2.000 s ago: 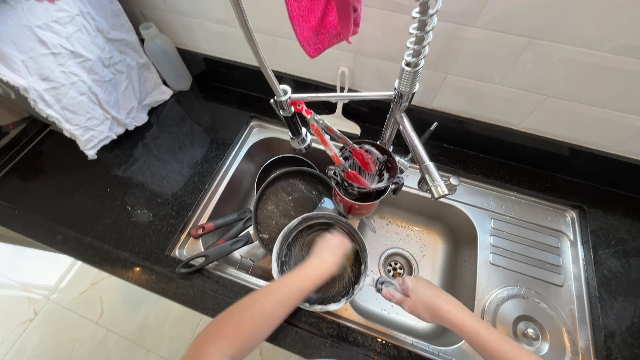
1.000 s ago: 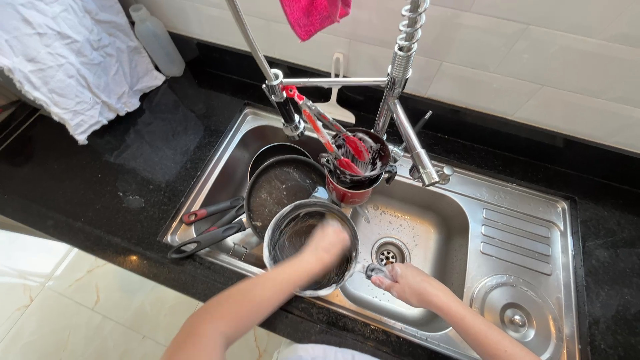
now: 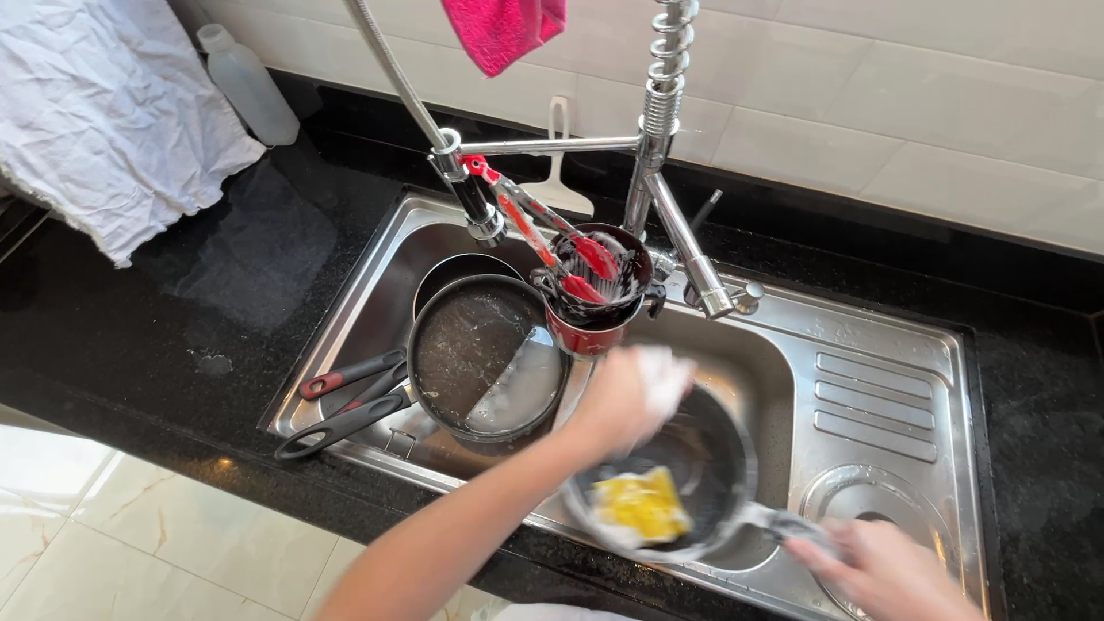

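Note:
My right hand [image 3: 871, 556] grips the handle of a dark-lined pan [image 3: 724, 457], which is tilted over the front of the right basin. A foamy yellow sponge [image 3: 645, 507] lies inside this pan. My left hand [image 3: 634, 397], blurred and with white foam about its fingers, is over the pan's far left rim; whether it holds anything is unclear. Left of it, a frying pan [image 3: 466, 362] with some cloudy liquid rests on other pans in the left basin. Behind my left hand stands a red pot [image 3: 586, 336] with a dark, foamy vessel and red-tipped tongs [image 3: 552, 228] in it.
A chrome spring faucet [image 3: 660, 112] rises behind the sink [image 3: 875, 336], its spray head [image 3: 485, 226] hanging near the tongs. A white squeegee-like tool [image 3: 556, 185] leans at the wall. White cloth [image 3: 95, 112] and a plastic bottle [image 3: 250, 86] are at the left; a pink cloth [image 3: 504, 30] hangs above.
The pan in my right hand has moved right, away from the frying pan it partly covered. My left hand, earlier inside the pan, is now at its far rim, and the yellow sponge shows plainly.

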